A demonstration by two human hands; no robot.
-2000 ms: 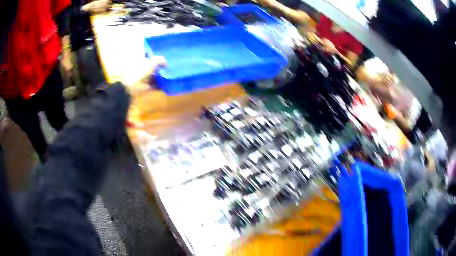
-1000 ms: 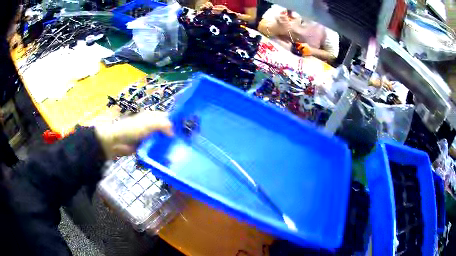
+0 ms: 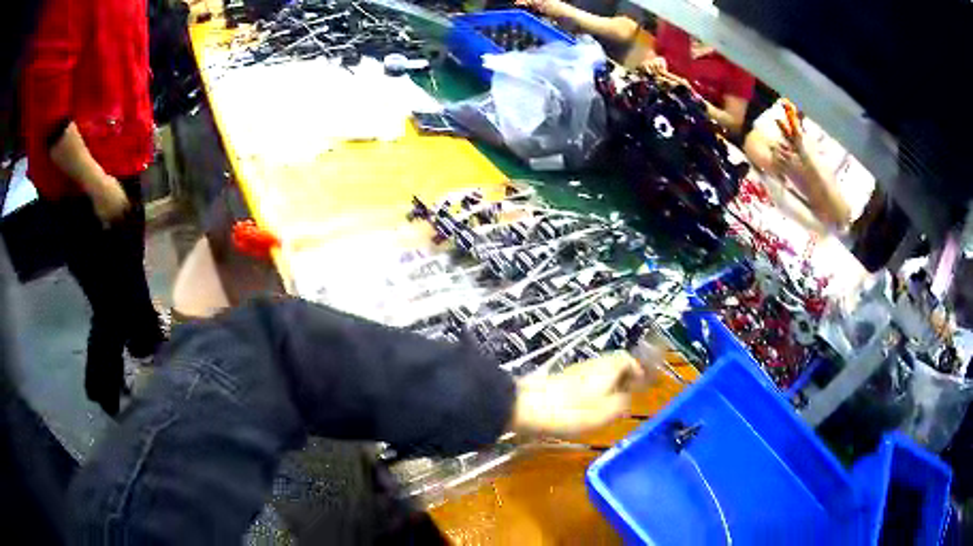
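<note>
My left hand (image 3: 581,395), in a dark sleeve, reaches across the bench from the lower left. It is blurred; its fingertips are at the near right end of the rows of cable assemblies (image 3: 533,288), and I cannot tell whether they grip anything. The cable assemblies have black heads and pale leads and lie over clear blister trays (image 3: 459,469). A blue bin (image 3: 747,459) at the lower right holds one black cable head with a pale lead. My left hand is left of this bin, apart from it. My right hand is out of the picture.
A second blue bin (image 3: 915,491) stands at the far right. Behind the cables are a clear plastic bag (image 3: 544,101), a black heap (image 3: 672,149) and a blue bin of red and black parts (image 3: 747,320). A person in red (image 3: 91,107) stands left; others sit across the bench.
The blue bin with the single cable has moved to the lower right, and my left hand has let go of it. The hand is now over the cable rows. The view has turned left.
</note>
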